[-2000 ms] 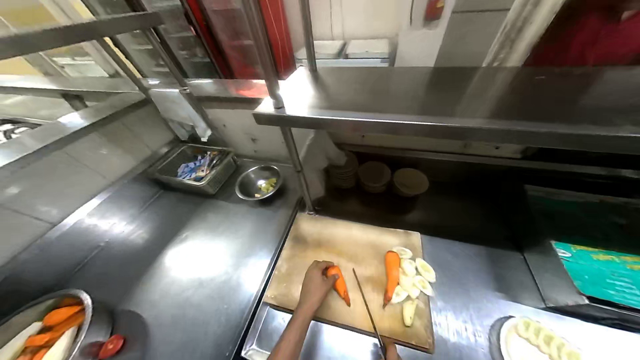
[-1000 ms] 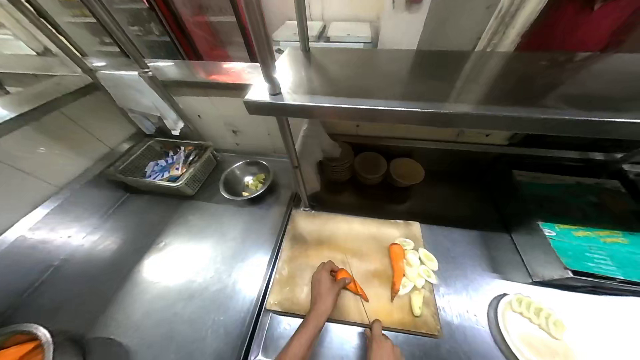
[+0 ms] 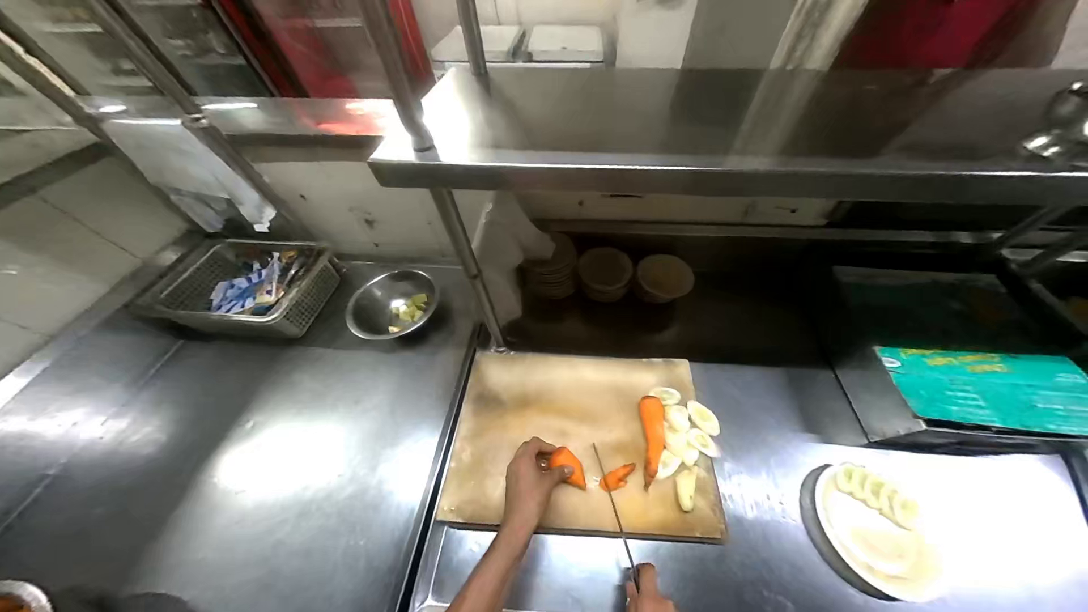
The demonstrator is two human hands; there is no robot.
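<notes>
My left hand (image 3: 531,484) holds a cut piece of peeled carrot (image 3: 568,467) down on a wooden cutting board (image 3: 544,391). The handle of a long thin knife (image 3: 615,510) is in my right hand (image 3: 648,591), just past the board's near edge. Its blade lies over the board, touching or beside a smaller carrot piece (image 3: 618,477). Further right rests a longer carrot (image 3: 653,433), against several pale oval vegetable slices (image 3: 680,433). A pale end piece (image 3: 686,489) lies below them.
A steel bowl (image 3: 393,304) with pale chunks and a wire-mesh basket (image 3: 246,289) of packets stand at the back left. A steel shelf (image 3: 722,170) overhangs the counter, on a post behind the board. Stacked bowls (image 3: 605,274) sit beneath. At right are a plate (image 3: 875,535) of slices and a green box (image 3: 986,387).
The carrot under my left hand is now in separate pieces, with a smaller one beside the blade. The knife and right hand have moved a little right of the held piece.
</notes>
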